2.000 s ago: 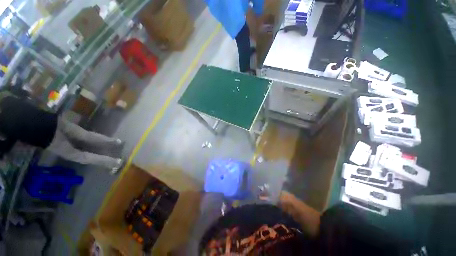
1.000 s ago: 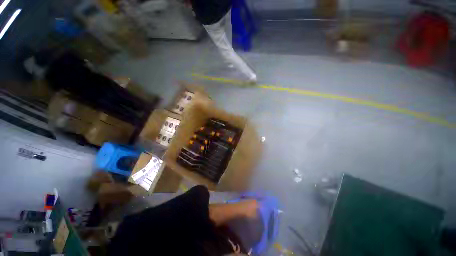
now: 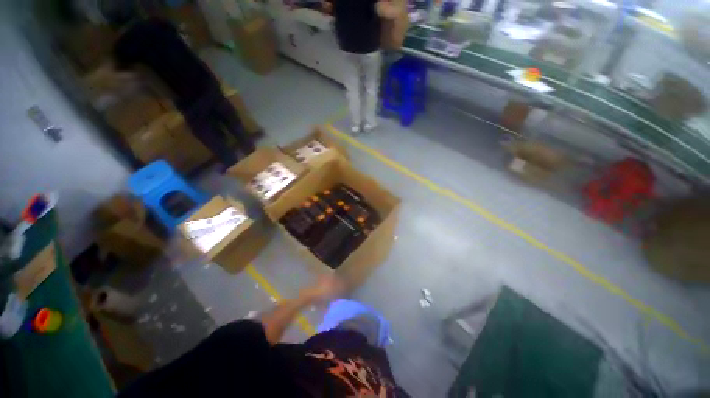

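My left hand is blurred, reaching out from a black sleeve at the bottom centre. It appears by the near side of a large open brown carton; contact is unclear, and I cannot make out its fingers or anything in it. Dark packs with orange labels lie inside the carton. A pale blue-white stool stands just right of the hand, partly hidden by my body. My right hand is not in view.
Cartons with white boxes stand behind-left, beside a bright blue stool. A green table is at lower right, a green bench at left. Two people stand at the back. A red stool is at right.
The view has swung left from the benches and then lifted, so the carton, stools and people sit differently. My left forearm now extends towards the carton's near side.
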